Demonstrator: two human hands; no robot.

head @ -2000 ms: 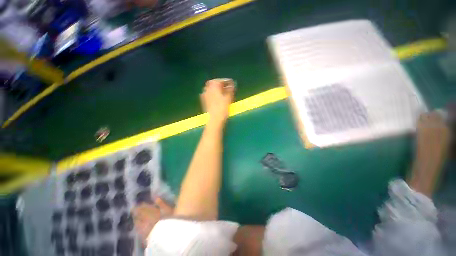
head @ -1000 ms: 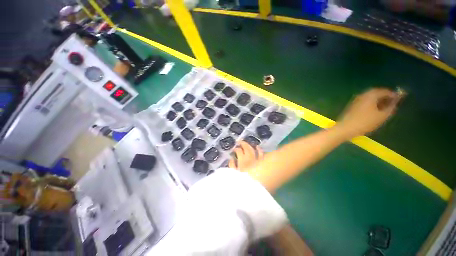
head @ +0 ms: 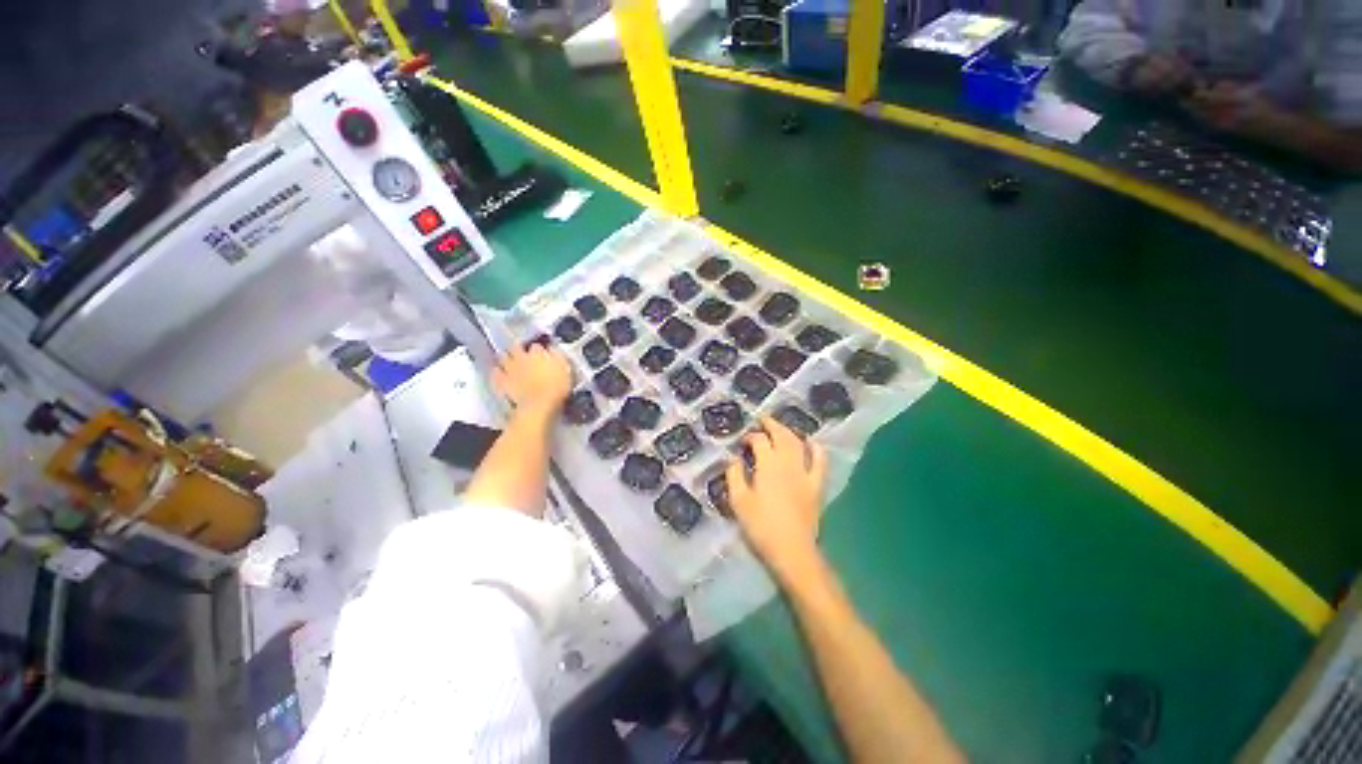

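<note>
Black square housings [head: 677, 442] lie in rows on a whitish, wrinkled liner sheet [head: 717, 587]. My left hand [head: 533, 379] is at the sheet's left edge, fingertips down beside a dark housing; whether it grips one is hidden. My right hand [head: 778, 487] is over the near right part of the sheet, fingers bent over housings and partly covering them. I cannot tell whether it holds one.
The white machine [head: 224, 254] and its controller box [head: 396, 182] stand left, with an amber cylinder [head: 165, 481]. A loose black block [head: 466, 443] lies on the machine table. A yellow-edged conveyor [head: 1046, 269] carries a small metal-edged part [head: 874, 275]. A person sits across it.
The view has swung left. My left hand has come back from over the conveyor, crossing my right arm, to the sheet's left edge. My right hand stays at the sheet, now uncovered by the sleeve.
</note>
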